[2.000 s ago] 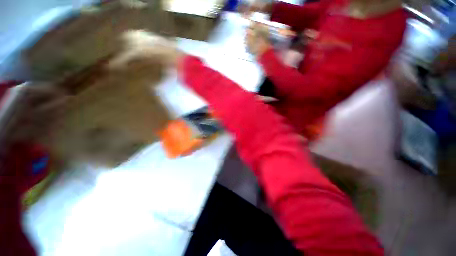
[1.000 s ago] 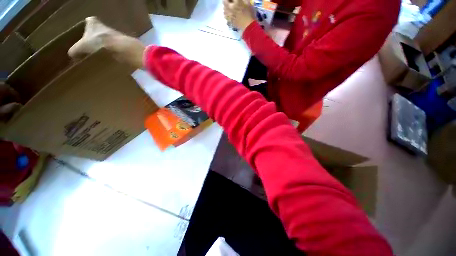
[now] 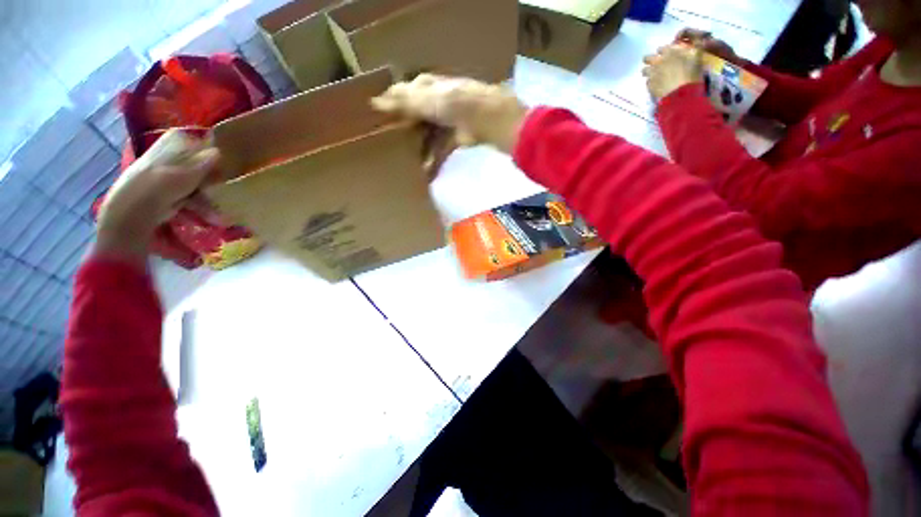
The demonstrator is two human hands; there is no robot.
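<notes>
A brown carton (image 3: 338,209) with a dark printed logo is tilted over the white table, its top open. My left hand (image 3: 162,187) grips the carton's left end at the upper edge. My right hand (image 3: 454,106) is at the carton's upper right corner, holding its edge; some fingers are hidden. A little orange shows inside the carton, but most of the inside is hidden. An orange and black retail box (image 3: 520,234) lies on the table just right of the carton, not touched by my hands.
A slim greenish cutter (image 3: 256,434) lies on the white table (image 3: 323,404). A red bag (image 3: 192,101) stands behind my left hand. More open cartons (image 3: 434,40) stand at the back. At right, a person in red holds a printed box (image 3: 729,89).
The view has swung left and steadied. The carton now appears farther right, and my left hand and sleeve, mostly out of the picture before, show clearly at its left end. The cutter has come into view.
</notes>
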